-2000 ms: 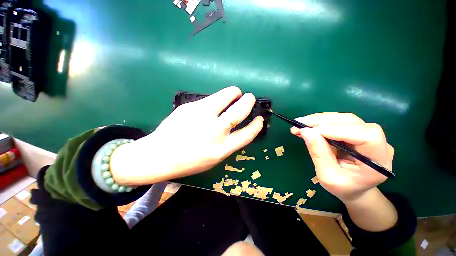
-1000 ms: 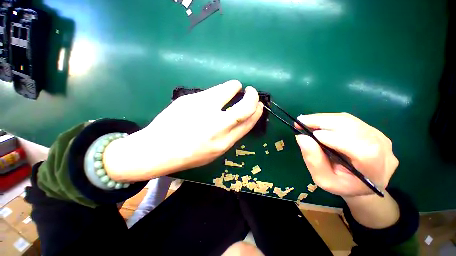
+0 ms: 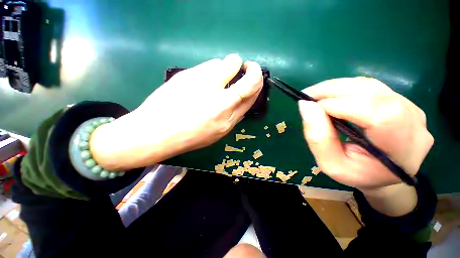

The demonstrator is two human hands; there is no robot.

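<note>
A black plastic phone housing (image 3: 260, 103) lies flat on the green mat, mostly hidden under my left hand (image 3: 186, 113). My left hand rests over it from the left, its fingertips at the housing's right part. My right hand (image 3: 365, 133) holds black tweezers (image 3: 348, 130) like a pen. The tweezers' tips are slightly apart, at the housing's upper right corner. I cannot tell whether anything small is between the tips.
Tan paper scraps (image 3: 260, 171) lie along the near edge of the green bench mat (image 3: 212, 30). Black housings (image 3: 17, 48) stand in a group at the far left. A dark mass (image 3: 450, 90) runs along the right edge. Cardboard (image 3: 328, 216) shows below the bench.
The view has shifted, and the dark grey and white pieces at the top have left it. The tweezers' tips, together on the housing's corner at first, now stand slightly apart there.
</note>
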